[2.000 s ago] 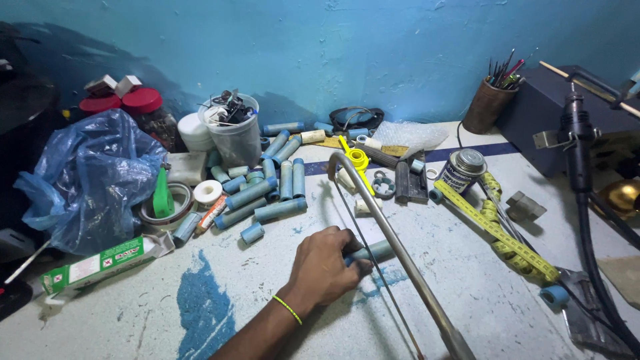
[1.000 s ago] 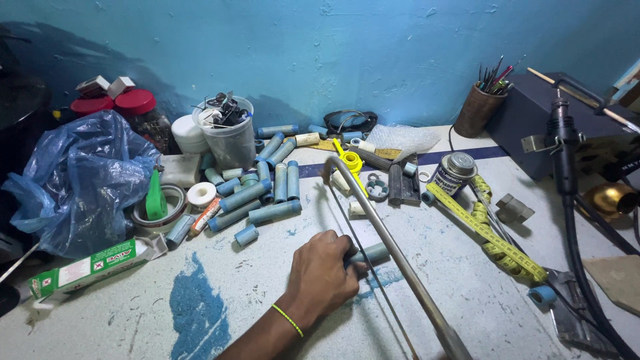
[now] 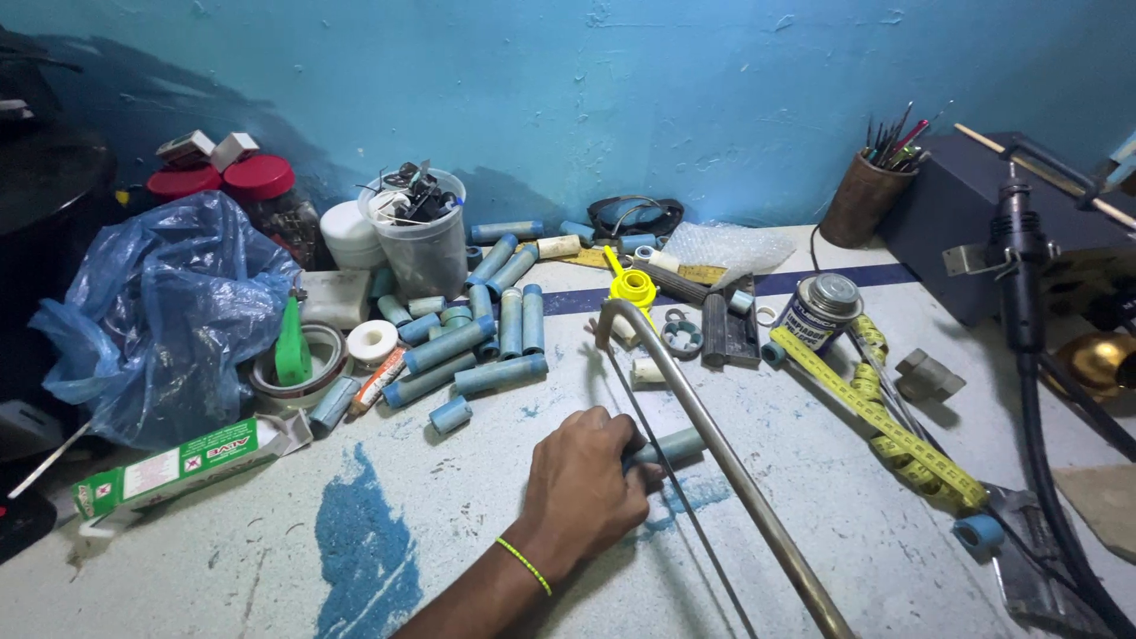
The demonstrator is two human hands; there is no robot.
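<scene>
My left hand point(image 3: 590, 484), with a yellow-green beaded bracelet at the wrist, grips a blue-grey plastic pipe piece point(image 3: 674, 446) and presses it on the white worktop. Across the pipe, just right of my fingers, lies the thin blade of a hacksaw point(image 3: 741, 466). Its bent metal tube frame arches above the pipe and runs out of the lower edge; the saw's handle is out of sight. My right hand is not in view. Blue sawdust point(image 3: 692, 501) lies on the worktop beside the pipe. Behind, several cut blue pipe pieces point(image 3: 501, 374) lie in a pile.
At the left are a blue plastic bag point(image 3: 169, 311), a green-and-white box point(image 3: 186, 466), tape rolls point(image 3: 306, 359) and a plastic tub of parts point(image 3: 422, 240). At the right are a metal can point(image 3: 816, 311), a yellow measuring tape point(image 3: 874, 413), a blue ring point(image 3: 978, 532) and a black cable point(image 3: 1034, 399).
My left hand keeps its hold on the pipe, and the hacksaw still lies across it. The saw's frame has shifted slightly relative to the pipe.
</scene>
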